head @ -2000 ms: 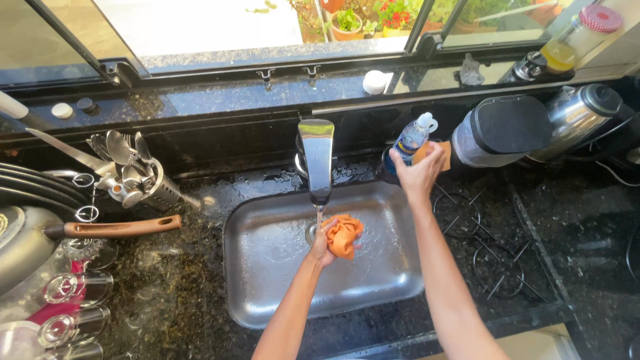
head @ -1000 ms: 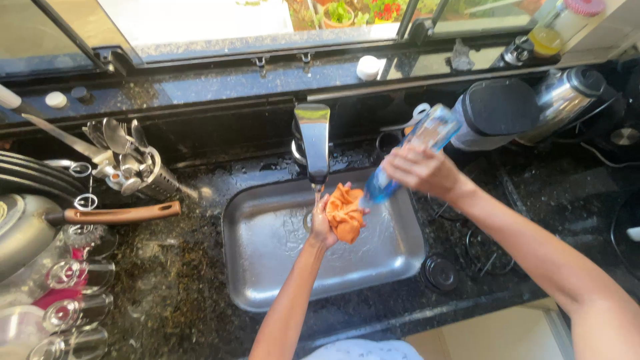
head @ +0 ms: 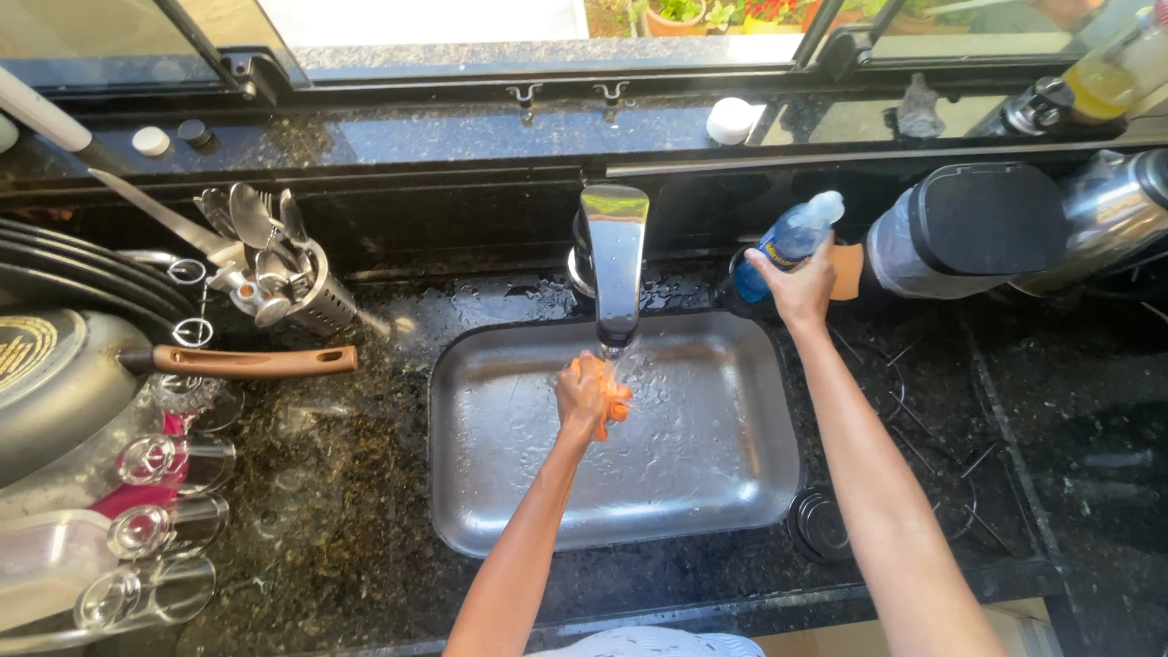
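Note:
My left hand [head: 581,391] is closed around a bunched orange cloth [head: 613,401] under the chrome faucet [head: 617,265], from which water runs. Below it lies the stainless steel sink [head: 675,493], its bottom wet. Behind the sink's right back corner, my right hand [head: 803,283] grips a blue dish soap bottle [head: 782,248], which stands upright with a slight tilt. An orange-tan sponge [head: 847,272] shows just right of that hand, beside a black-lidded container [head: 976,228].
At left are a steel cutlery holder [head: 324,297], a pan with a brown handle [head: 255,360] and several drinking glasses [head: 173,461]. A stove grate [head: 912,429] and a round black lid [head: 821,525] lie right of the sink. A kettle [head: 1109,219] stands at the far right.
My right hand has moved from over the sink, where it held the bottle tilted at the cloth, back to the right rear counter. My left hand has turned and closed more around the cloth.

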